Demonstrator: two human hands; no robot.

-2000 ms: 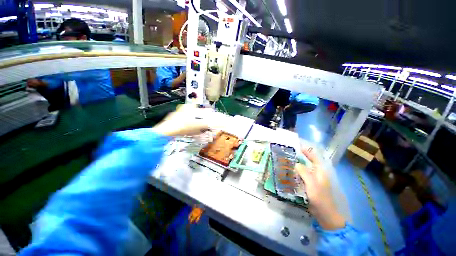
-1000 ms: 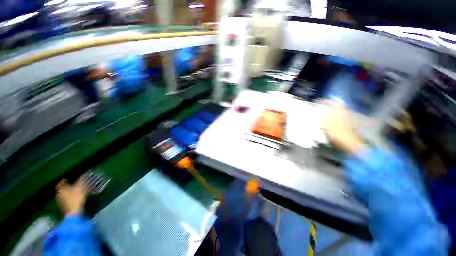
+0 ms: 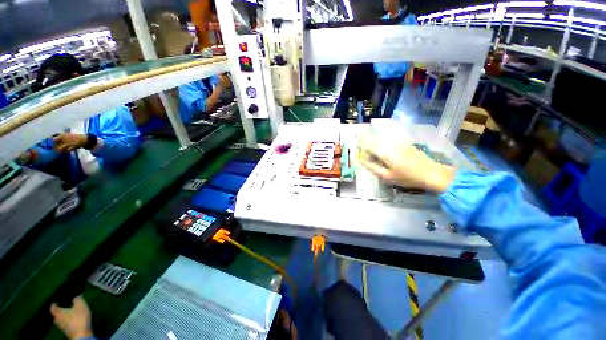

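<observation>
A silvery slotted phone middle frame (image 3: pixel 322 155) lies in the orange-brown fixture (image 3: pixel 307 170) on the white machine table (image 3: pixel 319 211). Part of a green cover frame (image 3: pixel 347 166) shows at its right. My right hand (image 3: pixel 399 164) is blurred above the table, right of this fixture, and covers much of what is there. Something yellowish is at its fingertips; whether it is gripped cannot be told. Another middle frame (image 3: pixel 112 277) lies on the green bench at lower left. My left hand (image 3: pixel 72 318), cut off by the bottom edge, is just below it, fingers apart and empty.
Blue blocks (image 3: pixel 216 192) and the black teach pendant (image 3: pixel 193 223), with its orange cable, are left of the machine. A pale blue sheet (image 3: pixel 199 302) lies below them. The white gantry (image 3: pixel 392 45) spans the table. People in blue sit at left; another person (image 3: pixel 392 73) stands behind the machine.
My left hand has moved from the fixtures to the lower left. A silvery frame now shows in the orange-brown fixture, which looked empty before. My right hand has shifted left since one second ago.
</observation>
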